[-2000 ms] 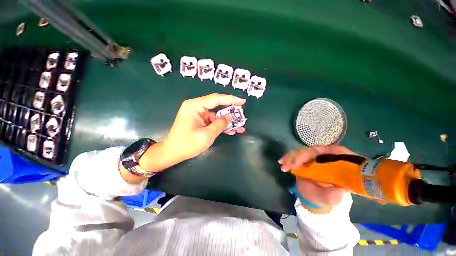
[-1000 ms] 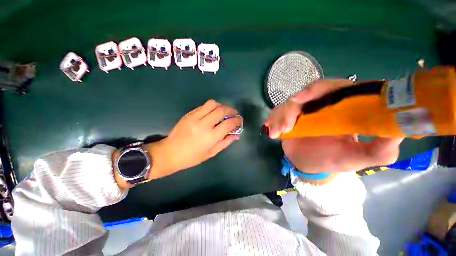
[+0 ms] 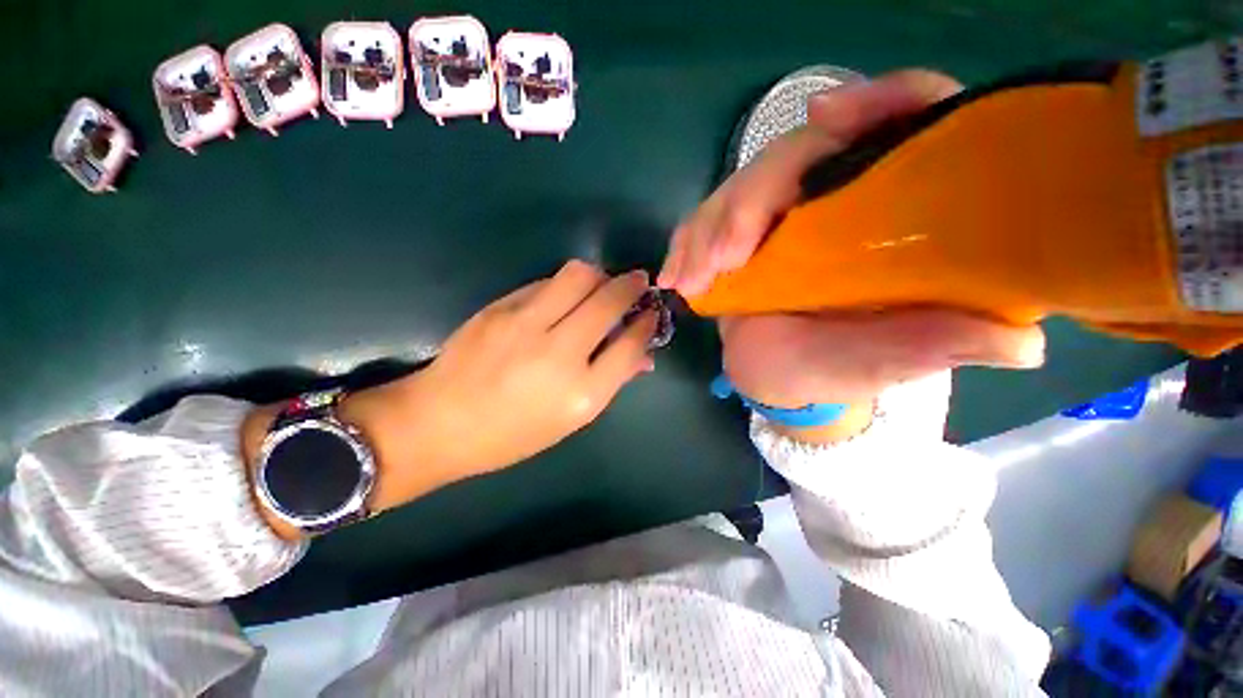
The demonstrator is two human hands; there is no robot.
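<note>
My left hand [image 3: 525,361] holds a small housing assembly [image 3: 657,322] on the dark green mat, its fingers covering most of it. My right hand [image 3: 818,259] is closed around the orange electric screwdriver [image 3: 927,218], which lies nearly level with its nose pointing left. The nose and my right fingertips are at the housing's right edge. The bit is mostly hidden by fingers, so I cannot tell whether it sits in a screw. The round silver-grey screw plate [image 3: 784,116] shows partly behind my right hand.
Several pink-white housings [image 3: 361,72] form a row at the upper left, with one tilted housing [image 3: 94,145] apart at its left end. The bench's front edge runs below my hands. Blue items [image 3: 1129,638] and a brown box [image 3: 1172,543] are at the lower right.
The screwdriver and my right hand have moved left until the nose meets the housing in my left hand. The view has come closer, and the housing row and screw plate appear higher.
</note>
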